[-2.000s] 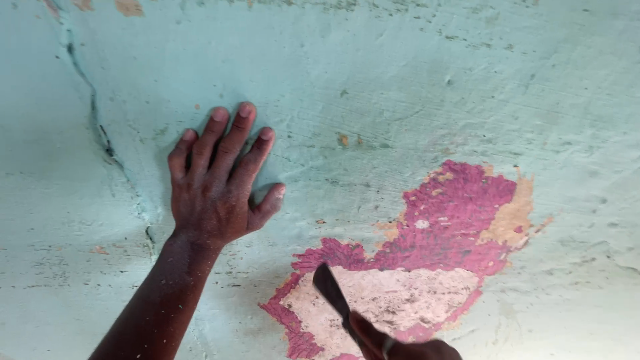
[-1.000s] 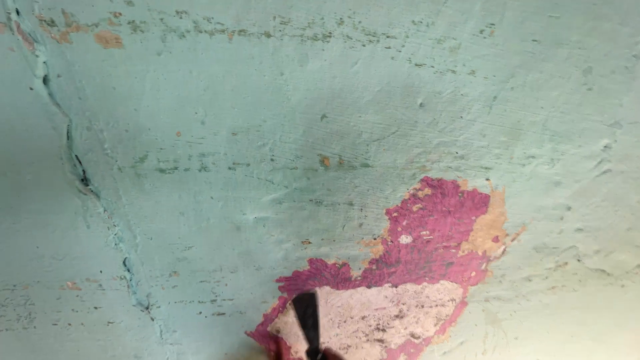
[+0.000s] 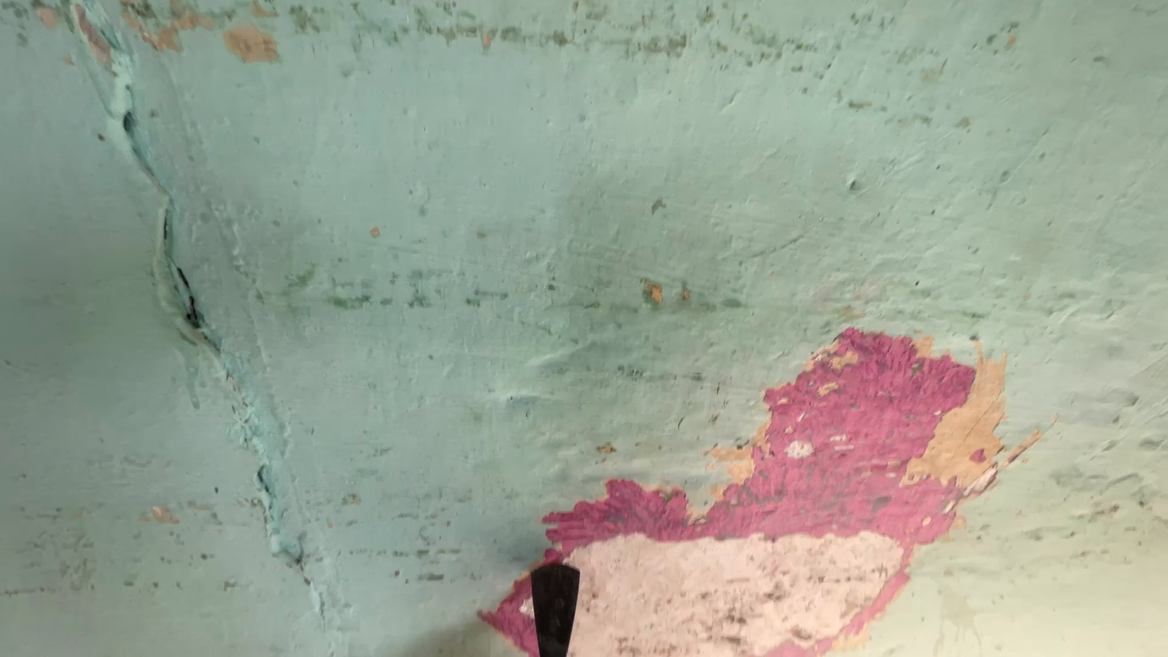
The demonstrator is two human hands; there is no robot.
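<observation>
The dark, flared blade of a scraper [image 3: 555, 607] rises from the bottom edge of the view, over the left end of a scraped patch on a painted wall. Its handle is out of view, and neither my left hand nor my right hand shows. Around the blade, magenta paint [image 3: 858, 456] lies exposed, with pale pinkish plaster [image 3: 730, 584] beside it to the right. Light green-blue paint [image 3: 456, 182] surrounds the patch.
A long, raised crack [image 3: 187, 297] runs down the wall's left side. Orange-tan undercoat [image 3: 967, 429] borders the magenta area at right. Small chips and dark specks mark the paint, with a larger tan chip [image 3: 251, 43] at the upper left.
My left hand, flat on the wall two seconds ago, has left the view. The hand on the scraper, seen earlier at the bottom, is now out of frame. The blade sits farther left on the patch.
</observation>
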